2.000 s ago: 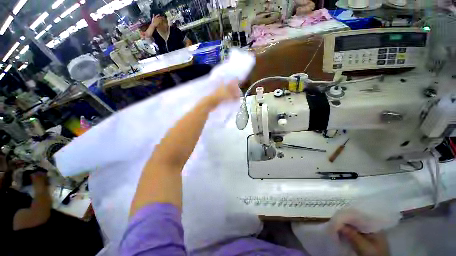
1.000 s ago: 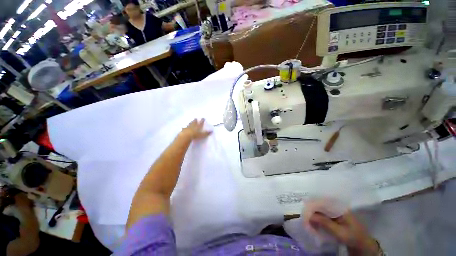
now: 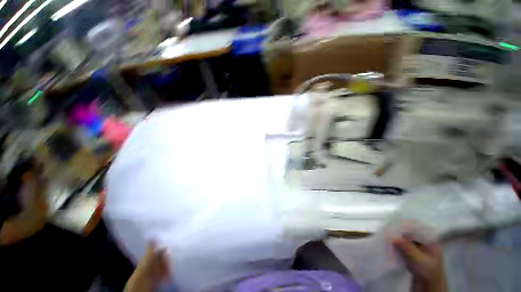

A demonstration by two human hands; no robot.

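The view is blurred by motion. White fabric lies spread over the table left of the sewing machine head. My left hand is at the fabric's near left edge; blur hides whether its fingers grip it. My right hand is at the lower right, its fingers closed on thin sheer fabric in front of the table edge. The needle area is too blurred to show the foot.
Black snips and a brown-handled awl lie right of the needle area. A control panel stands behind the machine. A person's arm and dark clothing show at the lower left. Pink and blue items are at the left.
My left hand has moved from the middle of the fabric down to its near left edge. The far end of the fabric now lies straighter. My right hand still holds the sheer fabric.
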